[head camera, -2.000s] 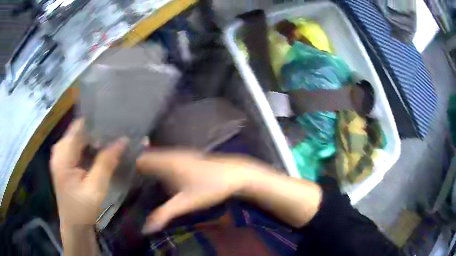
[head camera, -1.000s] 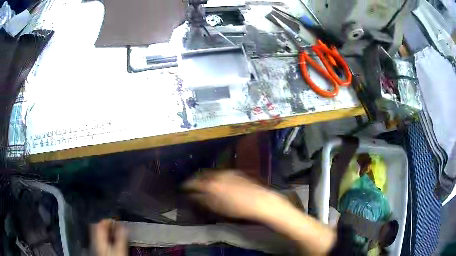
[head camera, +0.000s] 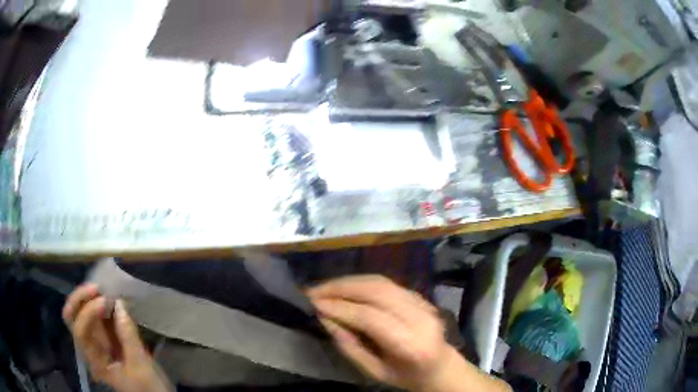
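Note:
A grey strip (head camera: 222, 325) with dark brown fabric beside it hangs below the front edge of the table, over the lap. My left hand (head camera: 111, 337) holds the strip's left end between thumb and fingers. My right hand (head camera: 383, 325) pinches the fabric further right, near a pale grey end that points up to the table edge. The exact layers under my right fingertips are hidden. The picture is a little blurred.
The pale machine table (head camera: 138, 176) has a wooden front edge. Orange-handled scissors (head camera: 539, 145) lie on its right side. A brown fabric panel (head camera: 229, 31) lies at the back. A white plastic bin (head camera: 497, 306) with green and yellow plastic stands at lower right.
My left hand has moved left and up, lifting the strip's left end towards the table edge. My right hand has moved right and now pinches the fabric. The view has shifted slightly.

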